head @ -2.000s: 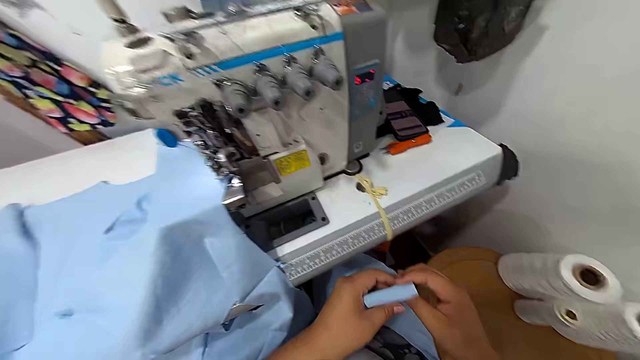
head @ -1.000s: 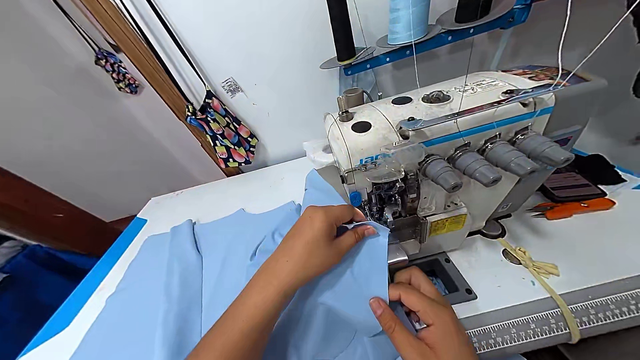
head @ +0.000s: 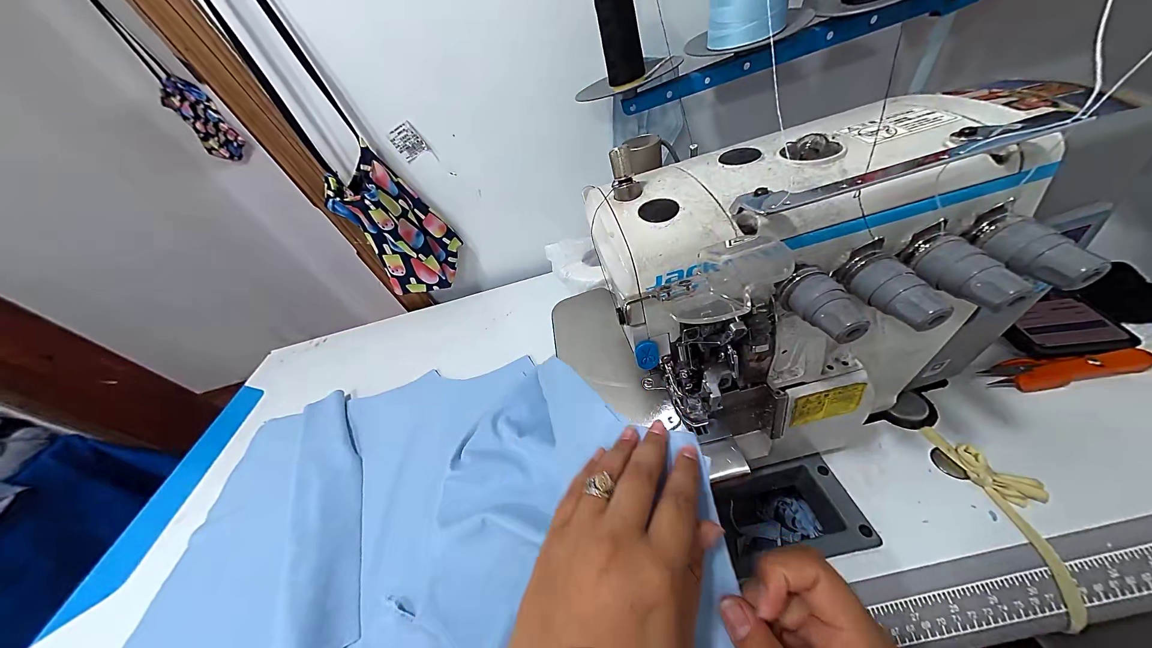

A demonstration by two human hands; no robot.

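Light blue fabric [head: 405, 504] lies spread over the white table, its right edge reaching the needle area of a white Jack overlock sewing machine [head: 810, 225]. My left hand [head: 621, 540], with a ring on one finger, lies flat on the fabric just in front of the presser foot, fingers extended and pressing it down. Lower right, my right hand [head: 796, 598] pinches the fabric's right edge between thumb and fingers; part of its grip is hidden. A dark waste tray [head: 846, 531] with blue scraps sits right beside the fabric edge.
Orange thread snips [head: 1080, 369] and a phone [head: 1071, 319] lie right of the machine. A yellowish tied strip [head: 1008, 495] crosses the measuring tape [head: 981, 598] at the front edge. Thread cones [head: 745, 22] stand on a blue rack behind. Dark blue cloth [head: 72, 522] is at the left.
Two seconds ago both hands held a small folded blue piece at the table's front; the view has swung left. Since one second ago my left hand has flattened onto the fabric.
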